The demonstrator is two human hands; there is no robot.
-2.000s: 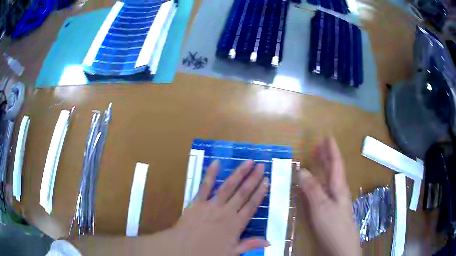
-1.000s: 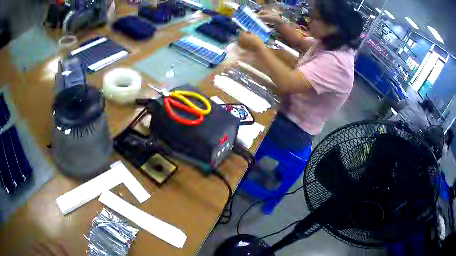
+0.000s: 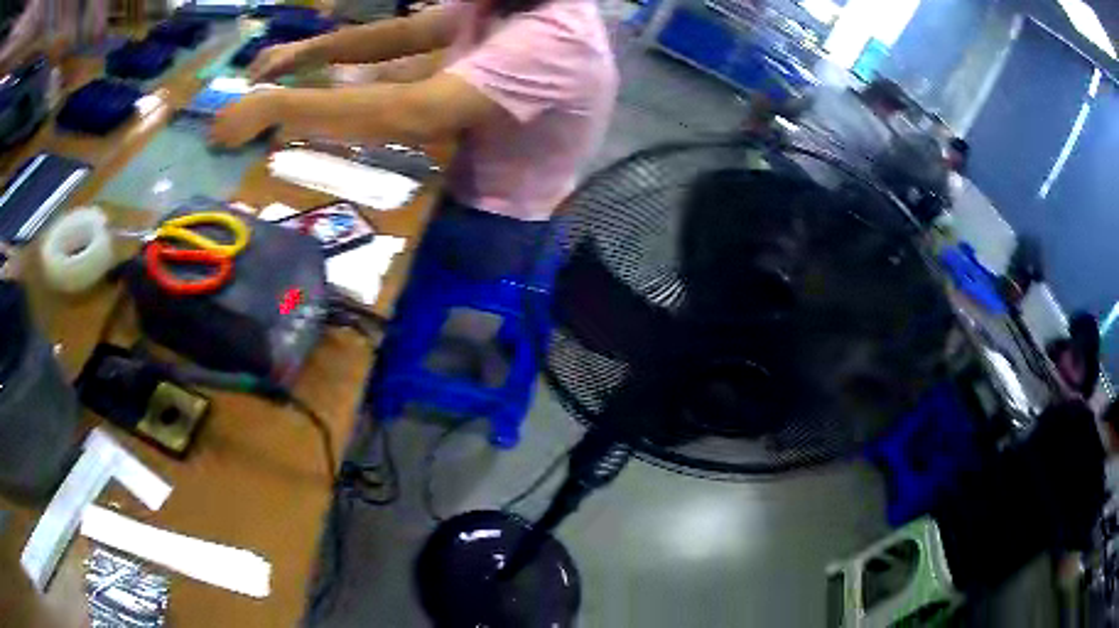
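Neither of my hands can be made out. Nearest in front of me, white strips [image 3: 178, 552] lie on the brown table at the lower left. A heap of short silver ribbon pieces [image 3: 126, 589] lies beside them, cut off by the bottom edge. A dark box-shaped unit with a red display [image 3: 233, 301] stands behind them. Scissors with red and yellow handles [image 3: 196, 252] lie on top of it. A holder with a yellowish sponge [image 3: 174, 417] sits in front of the unit. The view is blurred.
A large black floor fan [image 3: 749, 307] stands right of the table [image 3: 264, 472]. A person in a pink top [image 3: 540, 104] works at the table near a blue stool [image 3: 472, 331]. A tape roll [image 3: 79, 250] and grey round container [image 3: 31, 393] are at left.
The view has swung right, away from the cell layout that both my hands were on. The fan and aisle now fill more of the picture. The other person's hands are lower, at the tabletop.
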